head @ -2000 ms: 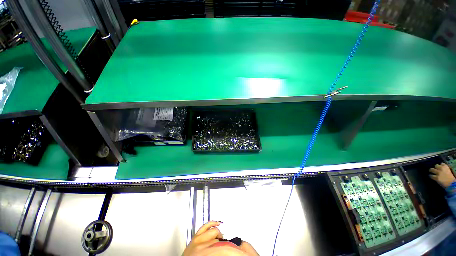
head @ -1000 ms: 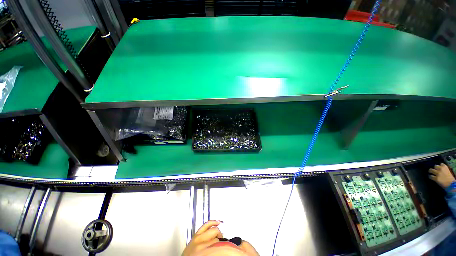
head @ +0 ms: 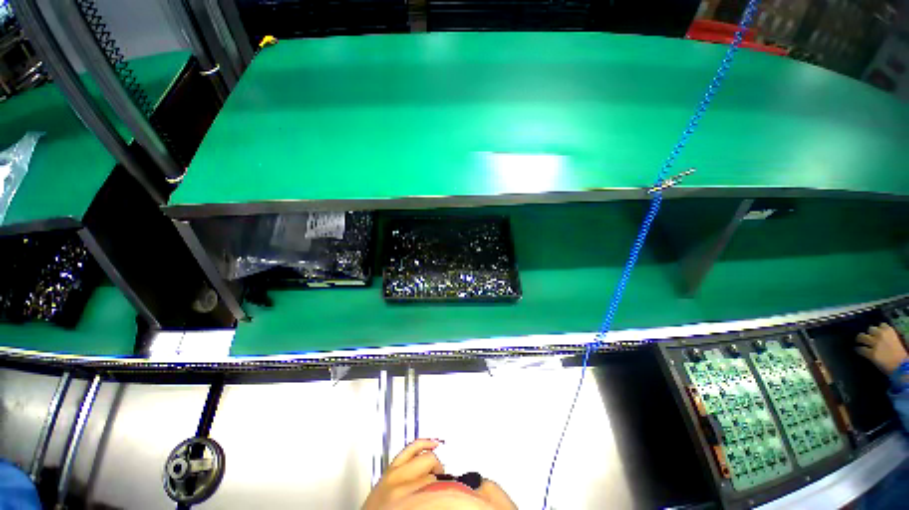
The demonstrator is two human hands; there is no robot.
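Bare skin and bent fingers of my hand or hands [head: 409,478] show at the bottom centre, cut off by the frame's edge. Black finger cots [head: 466,480] cover fingertips beside them. Whether this is one hand or both together, and which is which, I cannot tell. No held object shows. A black carrier [head: 706,460] with two light green circuit board panels [head: 740,423] lies on the conveyor at the right, apart from my fingers.
Conveyor rail [head: 449,353] crosses the view. Cross rods [head: 411,408] and a handwheel [head: 193,470] lie left. Behind are a component tray [head: 451,261], component bags [head: 289,244] and green shelf [head: 419,120]. Blue coiled cord [head: 626,274] hangs down. Another person's hand [head: 882,349] is far right.
The carrier with the two board panels has shifted very slightly to the right. The visible fingers at the bottom centre have not visibly moved.
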